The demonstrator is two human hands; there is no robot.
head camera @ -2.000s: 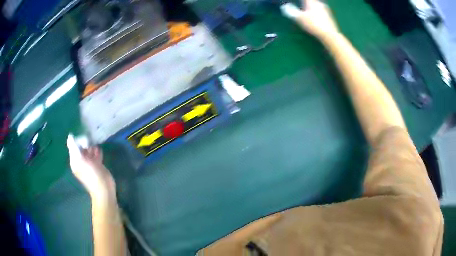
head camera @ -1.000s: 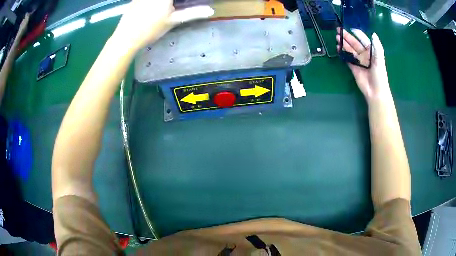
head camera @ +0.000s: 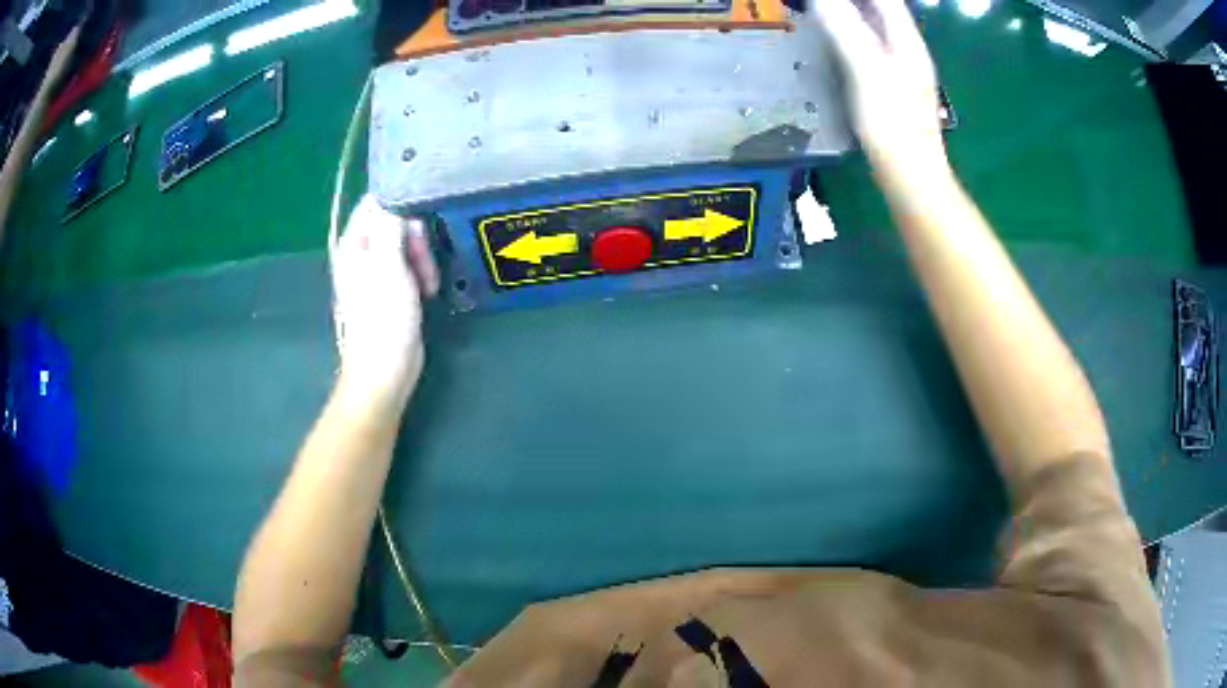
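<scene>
A dark phone frame or cover part (head camera: 592, 16) lies in the orange-edged fixture (head camera: 420, 36) at the top edge, behind the grey press bed (head camera: 606, 108). The blue base front carries a round red button (head camera: 622, 249) between two yellow arrows. My left hand (head camera: 381, 289) is at the left side of the blue base, with nothing seen in it; some fingertips are hidden. My right hand (head camera: 881, 67) is beside the bed's back right corner, blurred, its fingers near the top edge. Whether it holds anything cannot be told.
Two thin dark phone parts (head camera: 222, 124) lie on the green mat at the left. Several more (head camera: 1194, 366) lie together at the far right. A blue shiny heap (head camera: 43, 403) is at the far left. A yellowish hose (head camera: 404, 571) runs left of the base.
My left hand has moved from the fixture down to the base's left side. My right hand has moved left to the bed, away from the phone frame it held. Another part now lies at the left.
</scene>
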